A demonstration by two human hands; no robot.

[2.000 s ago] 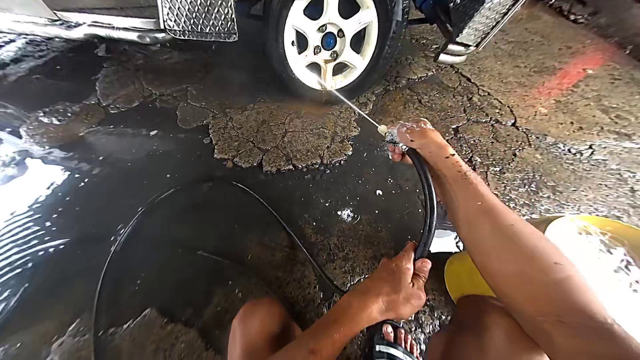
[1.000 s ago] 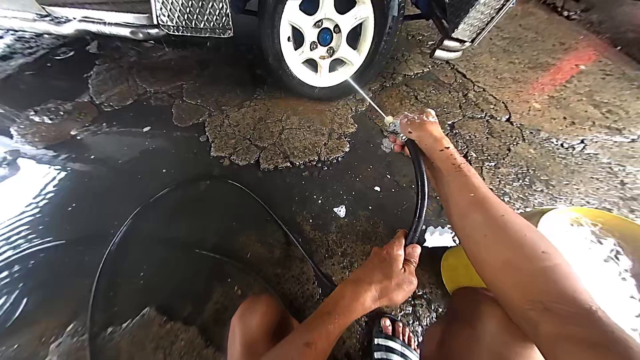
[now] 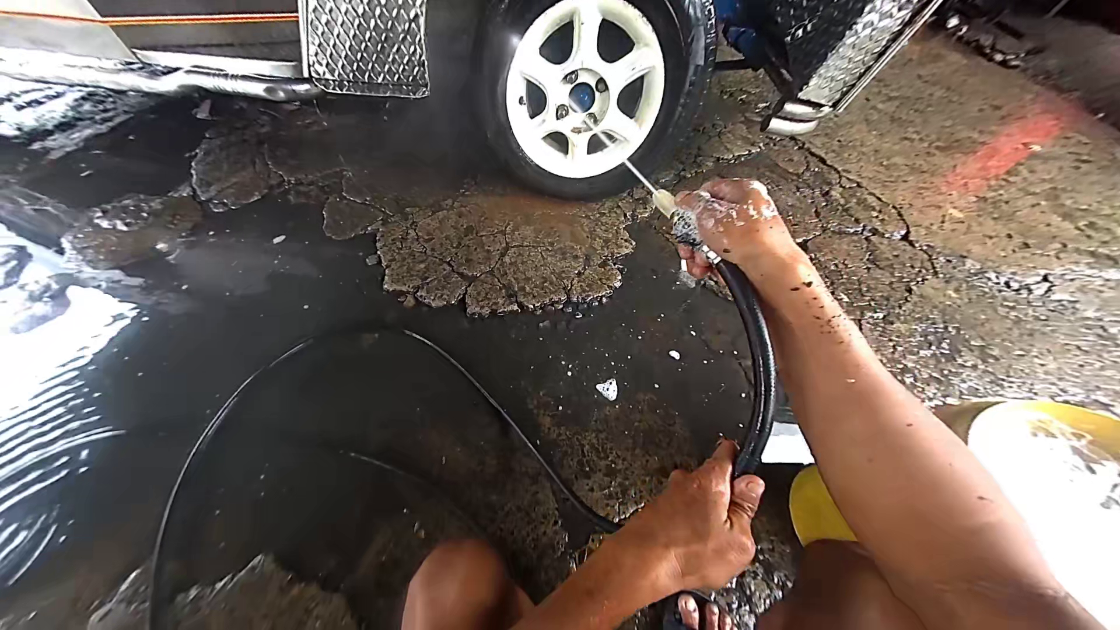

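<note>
My right hand (image 3: 735, 219), dotted with foam, is closed around the spray nozzle (image 3: 667, 206) at the hose's end. A thin jet of water runs from its tip up and left onto the white alloy wheel (image 3: 573, 162), which has a blue centre cap and sits in a black tire (image 3: 604, 187). My left hand (image 3: 713, 525) grips the thick black hose (image 3: 759, 359) lower down, where it bends between both hands. A thinner length of black hose (image 3: 499, 407) loops through dark water at the left.
A yellow bucket (image 3: 809, 507) with white suds stands by my right arm. Diamond-plate metal flaps (image 3: 367, 44) hang either side of the wheel, with a chrome side bar (image 3: 175, 80) at the left. Cracked wet concrete (image 3: 499, 254) rises from the puddle. A red mark (image 3: 1006, 153) crosses the ground at right.
The jet has shifted on the wheel, from the rim's lower right edge a second ago to the lower spokes near the hub. Both hands have kept their hold on the hose and nozzle.
</note>
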